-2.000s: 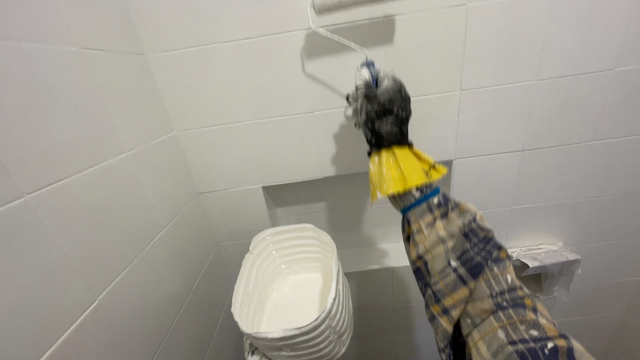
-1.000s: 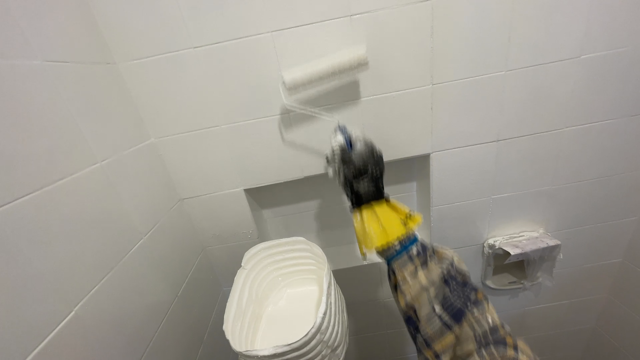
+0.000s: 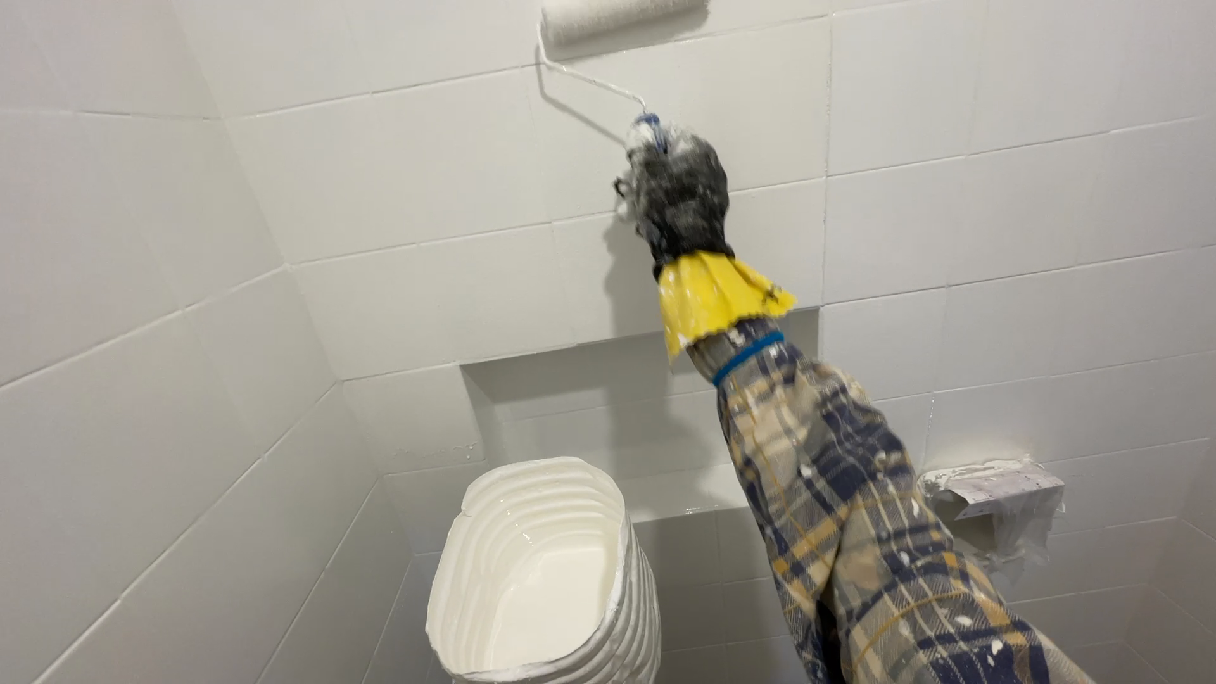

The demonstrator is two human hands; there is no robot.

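Observation:
My right hand [image 3: 676,190], in a paint-smeared black glove over a yellow glove cuff, grips the blue handle of a paint roller [image 3: 622,17]. The white roller sleeve lies against the tiled wall [image 3: 684,104] at the top edge of view, its wire frame bending down to the hand. A plaid sleeve with a blue band at the wrist covers the arm. Below and to the left stands a ribbed plastic bucket [image 3: 646,608] coated in white, with white paint [image 3: 556,603] inside. My left hand is out of view.
A recessed wall niche [image 3: 589,380] sits behind the bucket and forearm. At the lower right, a small wall fixture [image 3: 997,494] is partly covered with paint-smeared paper or tape. Another tiled wall [image 3: 123,380] meets this one at a corner on the left.
From one second ago, my right hand and the roller have moved up the wall from just above the niche. The grip on the handle remains.

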